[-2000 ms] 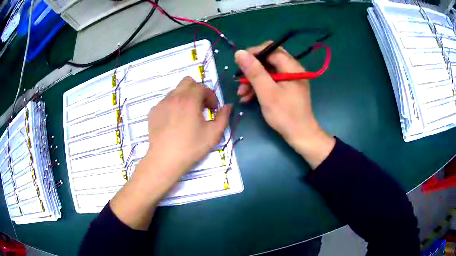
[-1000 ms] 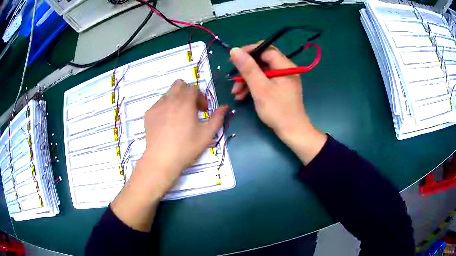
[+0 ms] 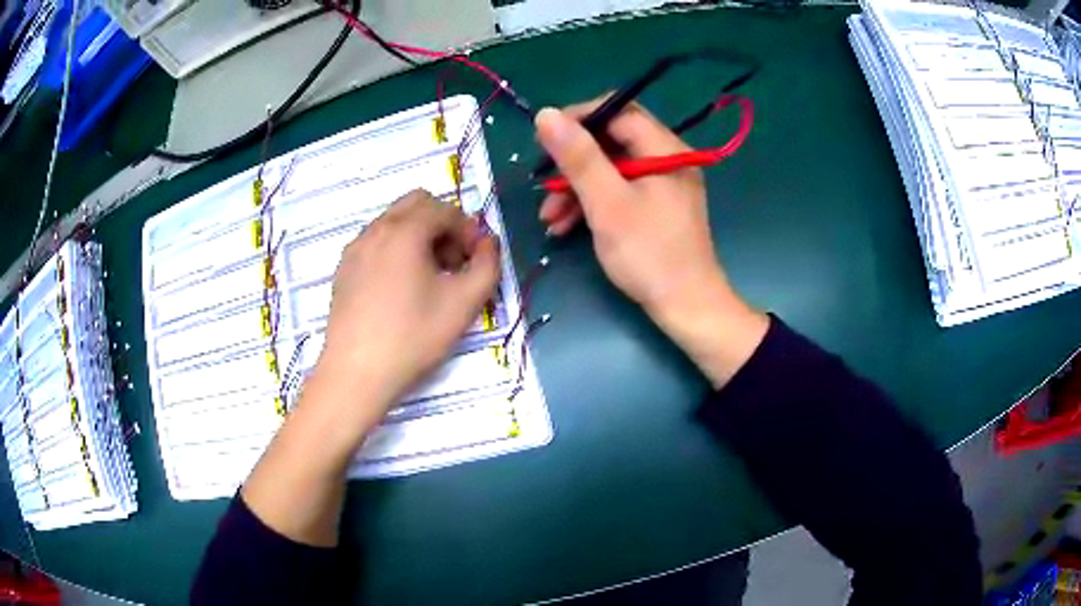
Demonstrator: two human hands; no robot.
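My right hand (image 3: 646, 207) holds the red test probe (image 3: 670, 163) and the black test probe (image 3: 622, 101) together, tips pointing left, just off the blister tray's right edge. My left hand (image 3: 409, 296) is over the right half of the blister tray (image 3: 208, 456). Its thumb and index finger are curled together by the battery lead wires; whether a wire is between them is unclear. Pouch cells (image 3: 356, 148) lie in two columns, with yellow tape (image 3: 440, 128) at their wired ends. White lead connectors (image 3: 544, 262) lie on the green mat beside the tray. My left hand hides some cells.
Tray stacks stand at the left (image 3: 89, 403) and right (image 3: 948, 178). A beige-grey tester (image 3: 208, 30) is at the rear left, with a thick black cable (image 3: 302, 101) in front. Red probe cable (image 3: 445, 56) runs back from my right hand. A red object (image 3: 1037, 426) is below the bench at right.
My left thumb has drawn in from beyond the tray edge towards the index finger. My right hand keeps both probes and has shifted slightly left in view, as has the tray.
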